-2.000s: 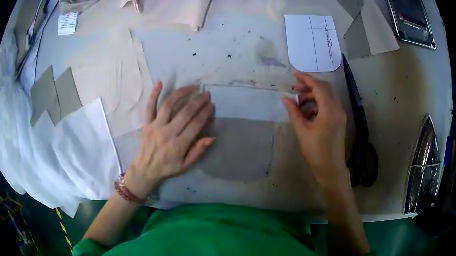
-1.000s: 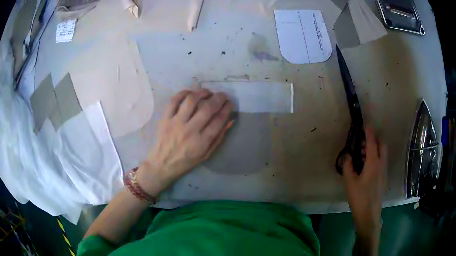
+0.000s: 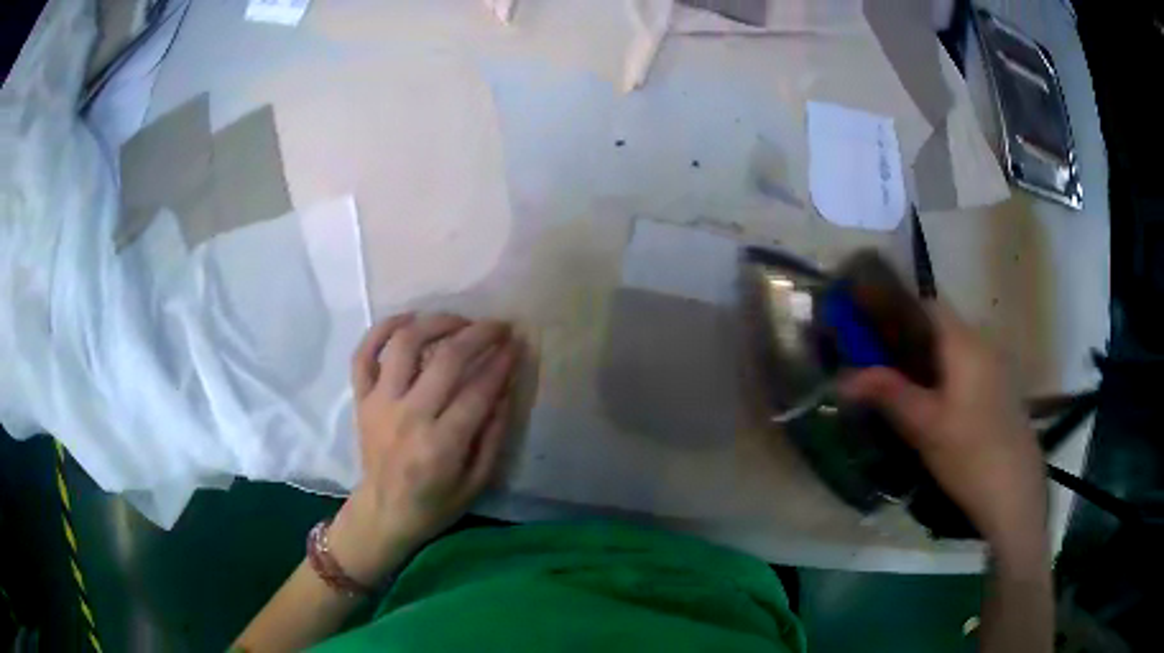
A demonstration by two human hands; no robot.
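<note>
The grey pocket piece (image 3: 670, 364) lies flat on the table with the white interfacing strip (image 3: 683, 259) along its top. My right hand (image 3: 945, 402) grips the iron (image 3: 830, 370), which is blurred and tilted, its shiny metal side facing left. The iron hides the right end of the strip and the right edge of the pocket piece. My left hand (image 3: 440, 396) rests palm down on the table left of the pocket piece, fingers bent, with nothing seen in it. The scissors (image 3: 922, 249) are mostly hidden behind the iron; a dark blade part shows.
The white pocket template (image 3: 855, 166) lies upper right, near the shiny iron rest (image 3: 1034, 115). A white interfacing heap (image 3: 153, 357) covers the left side, with grey pieces (image 3: 211, 172) and a pale pink piece (image 3: 421, 166) beside it. Dark cords show at right.
My right hand has left the scissors and taken hold of the iron, bringing it left to the pocket piece. My left hand has moved off the strip to the left. The view has shifted.
</note>
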